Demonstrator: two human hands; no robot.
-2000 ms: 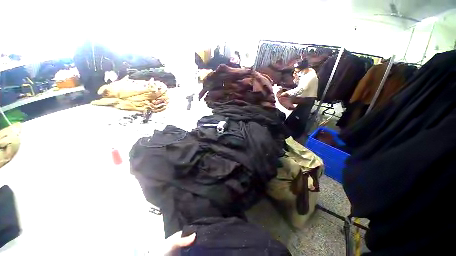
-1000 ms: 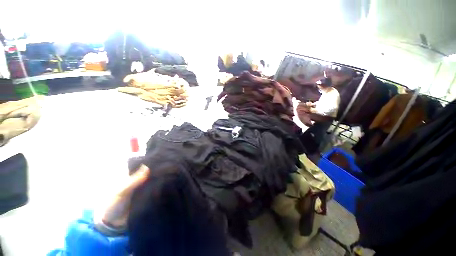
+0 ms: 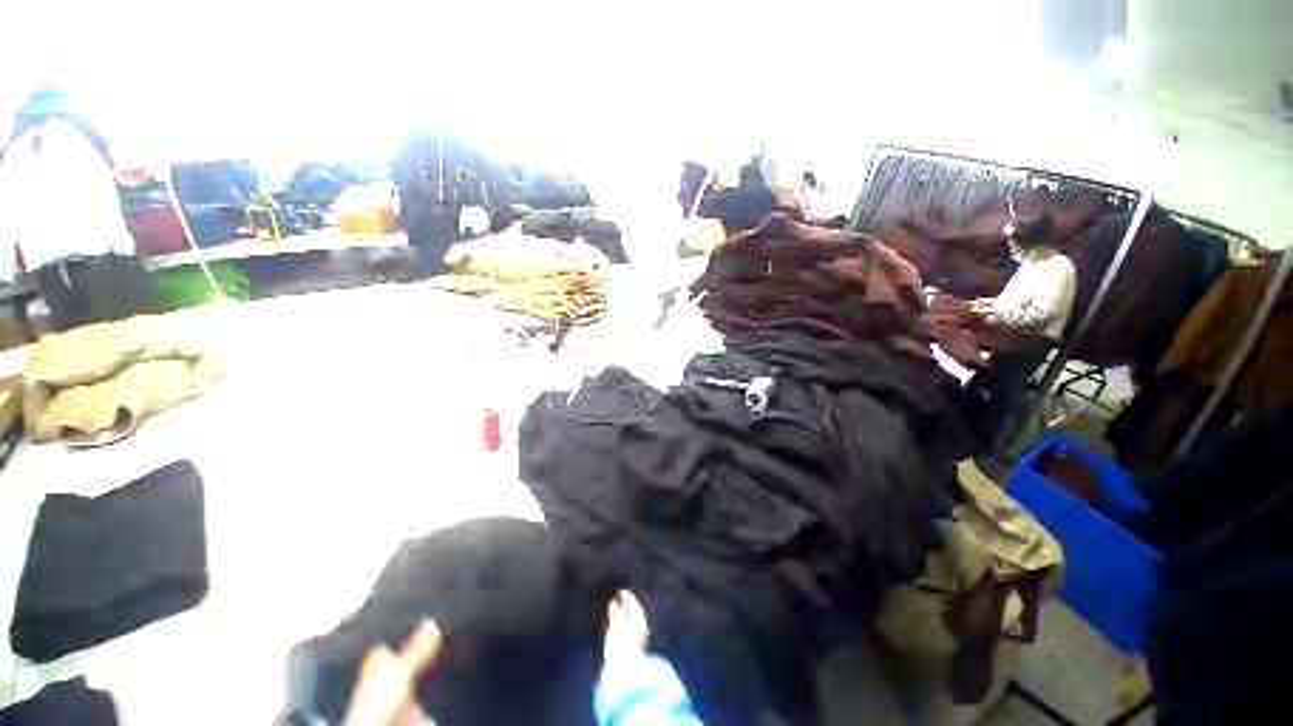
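Black trousers (image 3: 482,624) lie bunched at the front of the white table, against the black heap. My left hand (image 3: 394,678) is at their near left part, blurred, fingers apart, cut off by the bottom edge. My right hand (image 3: 624,631), with a blue sleeve, is at their right side; only part of it shows. Whether either hand grips the cloth cannot be made out. The waistband and button cannot be made out.
A black garment heap (image 3: 737,496) is at right, with a silver-headed tool (image 3: 759,393) on it and brown garments (image 3: 815,284) behind. A red thread spool (image 3: 492,430), folded trousers (image 3: 114,553) and tan garments (image 3: 114,372) are on the table (image 3: 326,383). A person (image 3: 1039,298) stands beyond.
The view has turned left. The dark cloth that was raised in front of the heap is now lower, over the table's front. Both hands now show at it.
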